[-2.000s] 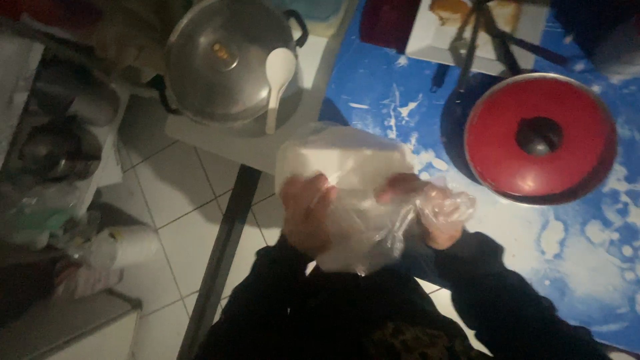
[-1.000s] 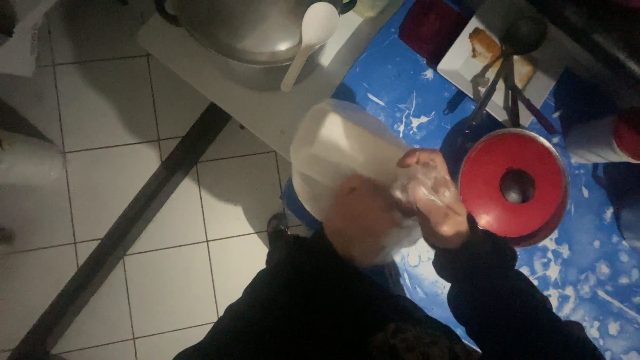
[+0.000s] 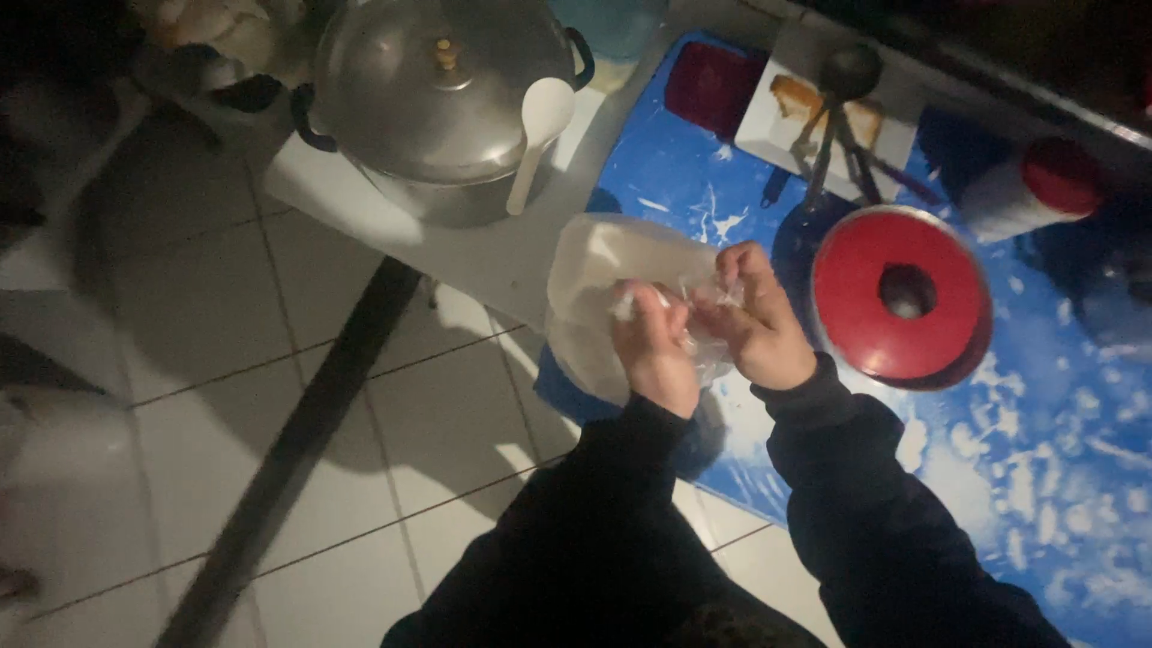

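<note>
A whitish container inside a clear plastic bag sits at the corner of the blue table, left of and under my hands. My left hand grips part of the bag's gathered plastic, thumb up. Close beside it, my right hand pinches the same plastic between its fingers. What the container holds cannot be made out. Right of my right hand, a round pan or pot with a red lid and a dark knob stands on the blue table cover.
A large lidded metal pot stands on a white surface, a white rice paddle on its lid. Behind are a white plate with bread and dark utensils, a dark red container and a red-lidded container.
My hands have gone from apart around the bagged container to close together at its gathered plastic. The container now shows more to the left of my hands. The view has shifted.
</note>
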